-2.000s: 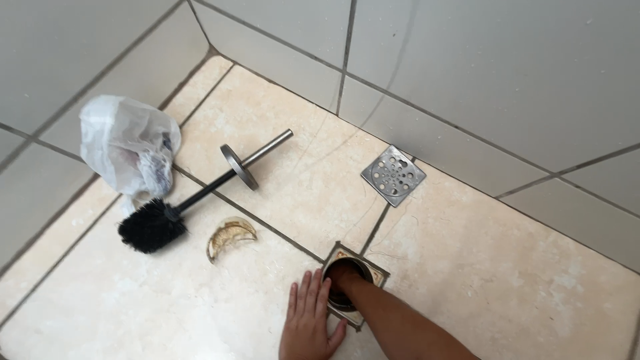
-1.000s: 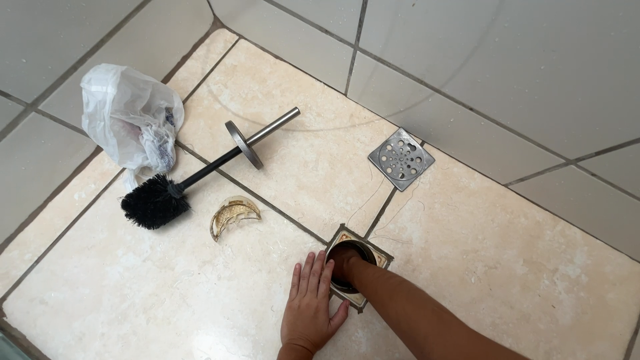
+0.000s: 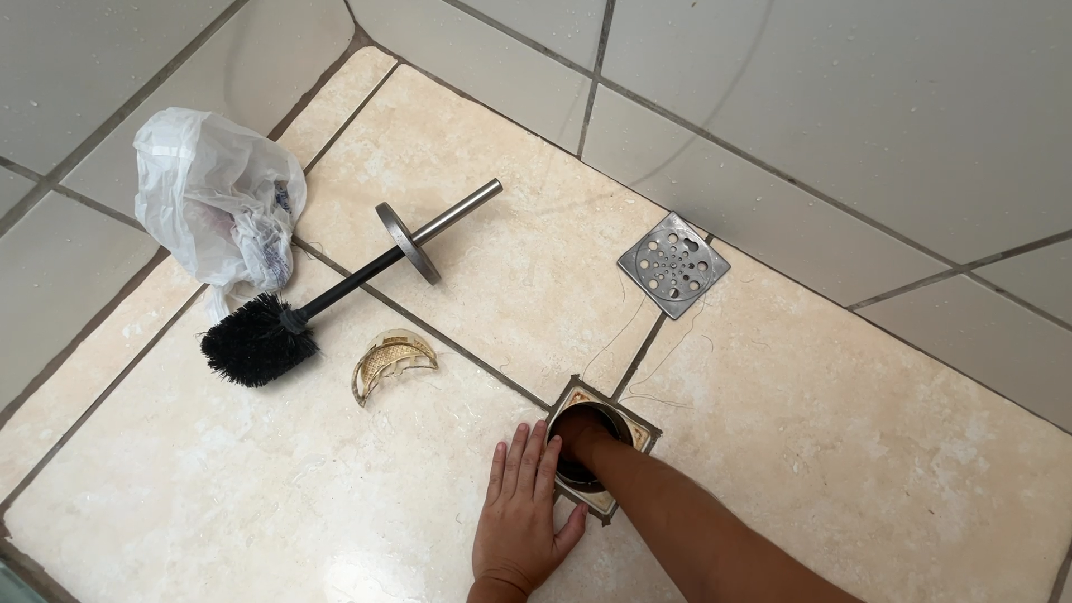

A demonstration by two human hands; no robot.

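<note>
My right hand (image 3: 586, 437) reaches down into the round opening of a square floor drain (image 3: 602, 501); its fingers are hidden inside, so what they touch cannot be seen. Flat on the tile at the drain's left edge rests my left hand (image 3: 521, 511), holding nothing, its thumb spread from the fingers. A square metal drain grate (image 3: 673, 266) with round holes lies above the drain, near the wall. To the left is a curved, yellowish translucent plastic piece (image 3: 394, 362). Loose hairs (image 3: 662, 368) trail over the tile between grate and drain.
A black-bristled toilet brush (image 3: 260, 339) with a metal handle and disc lies at the left. Behind it, a translucent white plastic bag (image 3: 218, 197) with crumpled contents leans near the corner. Grey tiled walls (image 3: 804, 126) border the beige tile floor (image 3: 402, 469) at the left and back.
</note>
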